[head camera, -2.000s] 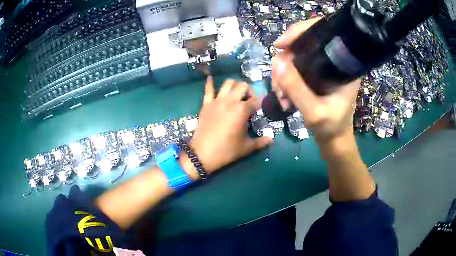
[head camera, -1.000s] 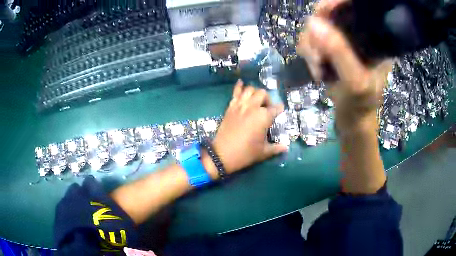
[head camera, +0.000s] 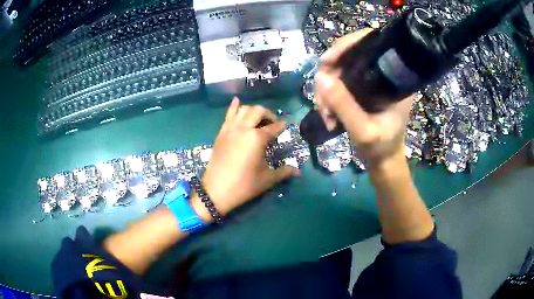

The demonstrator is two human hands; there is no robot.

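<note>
My right hand (head camera: pixel 366 111) is closed around a thick black electric screwdriver (head camera: pixel 389 64) with a pale label, held tilted with its lower end over the row of circuit boards (head camera: pixel 140 172). My left hand (head camera: pixel 243 152) lies over the row, thumb and fingers around the left side of a circuit board (head camera: pixel 291 149) just left of the screwdriver's lower end. Whether the fingers press on it cannot be told. Another circuit board (head camera: pixel 335 155) lies just right of it. The screwdriver's tip is not clearly visible.
The screw feeder (head camera: pixel 225 58), with its metal pick-up plate (head camera: pixel 261 44), stands behind my left hand. Clear blister trays (head camera: pixel 123 76) are stacked at the back left. A big heap of boards (head camera: pixel 468 111) covers the right side. The green mat's edge (head camera: pixel 465 191) curves along the front right.
The screwdriver was lifted and blurred at the right a second ago; it is now lower and further left, over the row. My left hand has moved left along the row.
</note>
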